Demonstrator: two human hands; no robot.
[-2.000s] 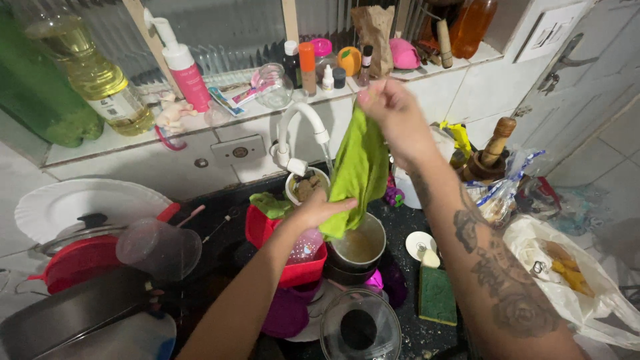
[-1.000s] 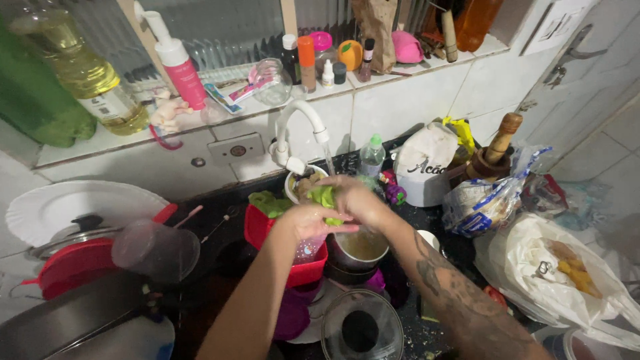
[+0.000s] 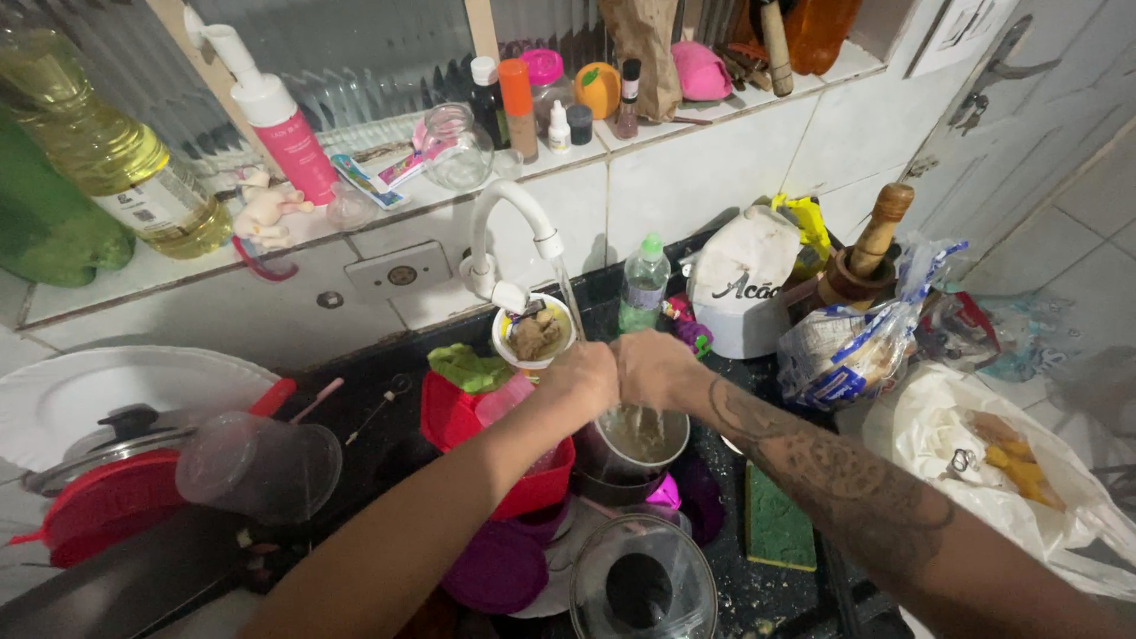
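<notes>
Side by side below the white faucet (image 3: 516,240), my left hand (image 3: 581,382) and my right hand (image 3: 655,368) are closed into fists and touch each other. The green cloth seen in them earlier is hidden inside the fists. Water runs from the spout beside my left hand, and drips fall beneath the hands into a metal pot (image 3: 643,435) holding cloudy water. Left of the pot is a red plastic container (image 3: 524,493), with another green cloth (image 3: 469,366) at its back edge. A white tub with a brown lump (image 3: 535,333) stands behind my left hand.
A glass lid (image 3: 643,577) and purple lid (image 3: 497,566) lie near the front. A green scouring sponge (image 3: 779,519) is under my right forearm. A dish soap bottle (image 3: 645,282), white cap (image 3: 745,284), wooden mortar (image 3: 854,280) and plastic bags stand behind and right; dishes crowd the left.
The green cloth hung stretched between my hands, then was bunched in them; now it is out of sight. My right hand has come down beside my left.
</notes>
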